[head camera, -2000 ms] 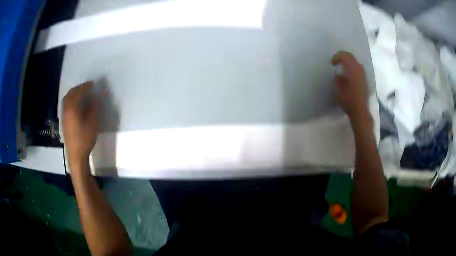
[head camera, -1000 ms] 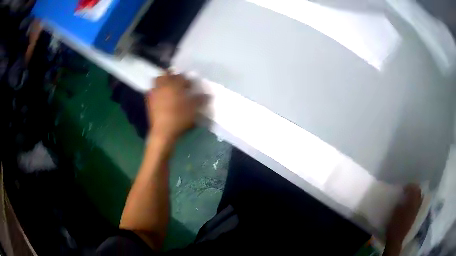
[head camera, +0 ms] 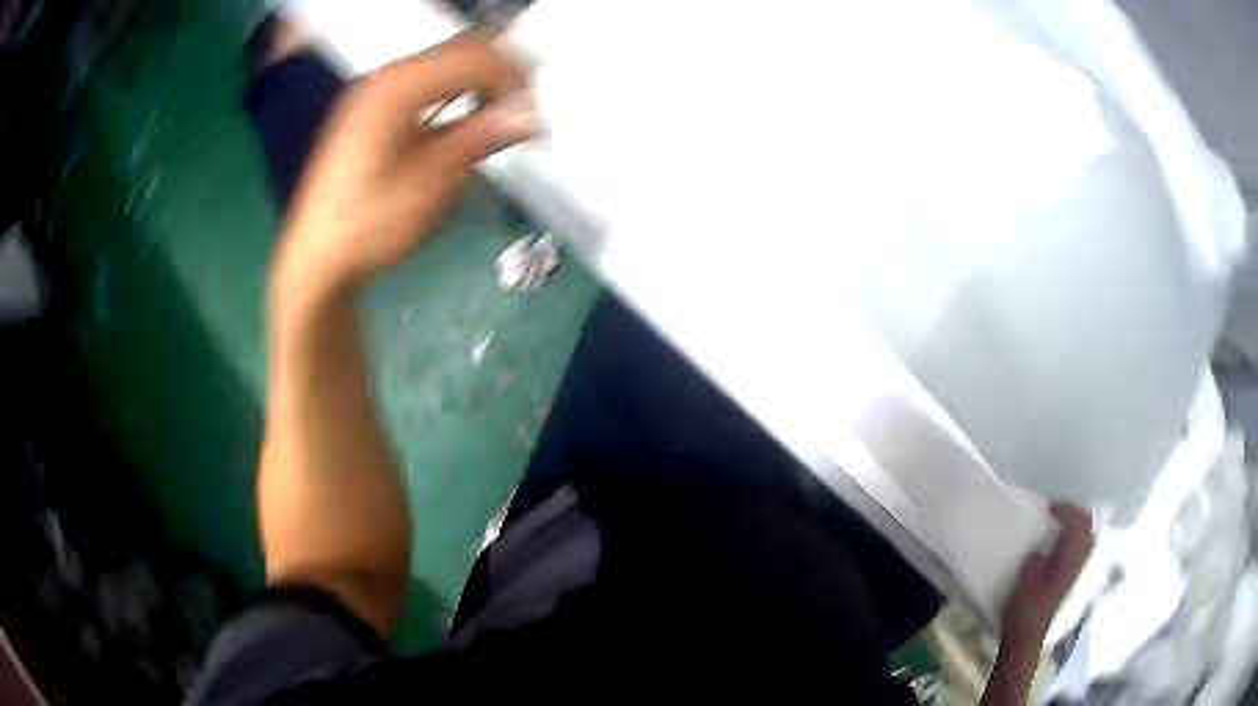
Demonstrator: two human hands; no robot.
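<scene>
A long white facing piece (head camera: 773, 324) lies along the near edge of the pale grey feed table (head camera: 1062, 372); glare washes out much of the table and cloth. My left hand (head camera: 400, 152) is at the facing's upper left end, thumb and fingers bent towards its edge; blur and glare hide whether it grips the cloth. My right hand (head camera: 1051, 572) is small and dark at the facing's lower right end, fingers on its edge; its grip cannot be told.
The green floor (head camera: 455, 331) shows at the left with a crumpled pale scrap (head camera: 527, 262) on it. White scraps and plastic (head camera: 1152, 593) are heaped at the right beyond the table. My dark-clothed lap is below the table edge.
The view has shifted, and the blue press cover has left the picture. My left hand now shows a gap between thumb and fingers. My right hand remains at the facing's right end.
</scene>
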